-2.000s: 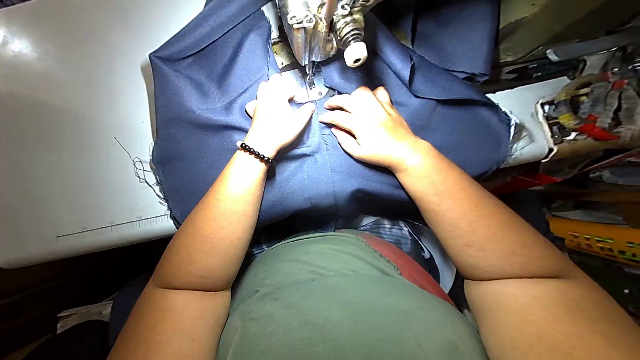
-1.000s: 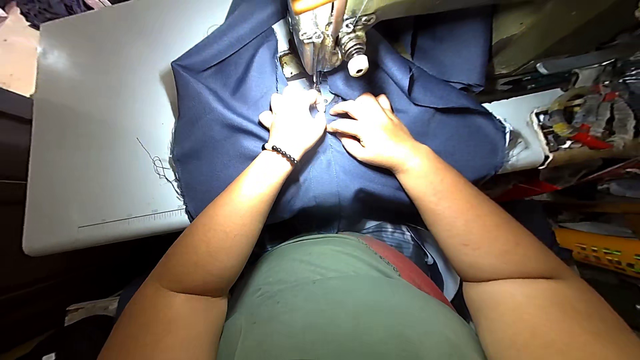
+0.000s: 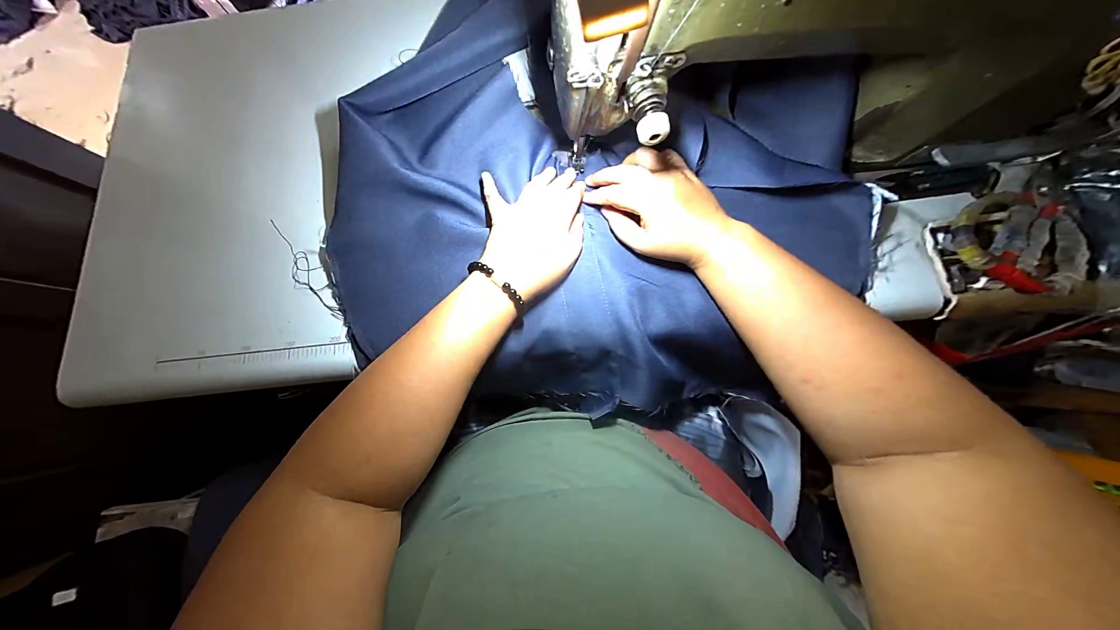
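Observation:
Navy blue fabric [image 3: 411, 219] lies spread under the sewing machine's head [image 3: 604, 79], with frayed edges at left and right. My left hand [image 3: 535, 232], wearing a black bead bracelet [image 3: 497, 284], rests flat on the cloth just in front and left of the presser foot [image 3: 576, 160], its thumb spread away. My right hand [image 3: 656, 206] lies on the fabric at the right of the foot, fingers bent and tips close to the left fingertips. Whether it pinches any cloth cannot be told. Stitch lines run down the fabric between and below my hands. The needle's tip is hard to make out.
The pale machine table [image 3: 210, 175] bears a printed ruler scale [image 3: 254, 354] and loose dark threads [image 3: 306, 271]. The machine's arm [image 3: 875, 52] spans the upper right. Beyond the table's right end sits a clutter of rolls and red pieces [image 3: 1015, 245].
My left hand has flattened on the cloth, its thumb now spread out; earlier its fingers were bunched near the presser foot. My right hand stays beside the foot. The view has shifted left.

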